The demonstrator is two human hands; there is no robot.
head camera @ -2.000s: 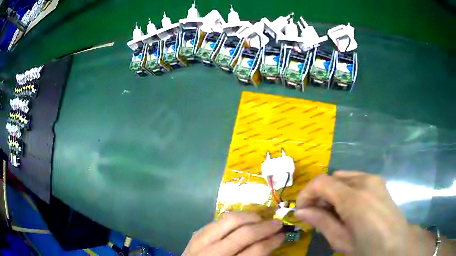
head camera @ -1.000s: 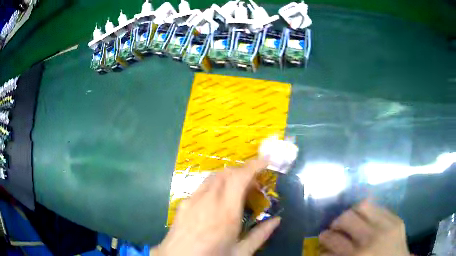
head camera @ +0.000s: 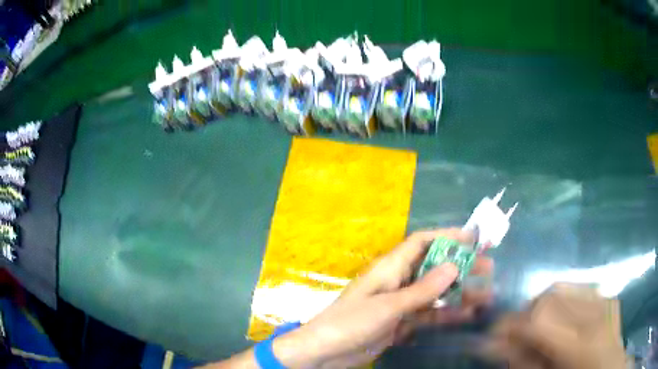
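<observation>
My left hand (head camera: 404,285), with a blue band (head camera: 270,353) at the wrist, holds a green circuit board (head camera: 449,265) between thumb and fingers, its green face towards me. The white plug housing (head camera: 488,220) is beyond the fingertips, its two pins pointing up and right. My right hand (head camera: 566,331) is at the lower right, blurred, apart from the board; its fingertips are unclear and I cannot tell whether they hold anything. The yellow adhesive sheet (head camera: 346,209) lies flat, partly under my left forearm.
Boards with white plugs stand in a row (head camera: 328,101) behind the sheet. More units (head camera: 11,191) sit at the far left beside a dark mat (head camera: 43,216). A clear film (head camera: 555,209) lies right of the sheet. A yellow piece (head camera: 653,151) shows at the right edge.
My left hand has moved right off the sheet with the unit, and the board's green face now shows. My right hand has shifted slightly right. The view has tilted a little.
</observation>
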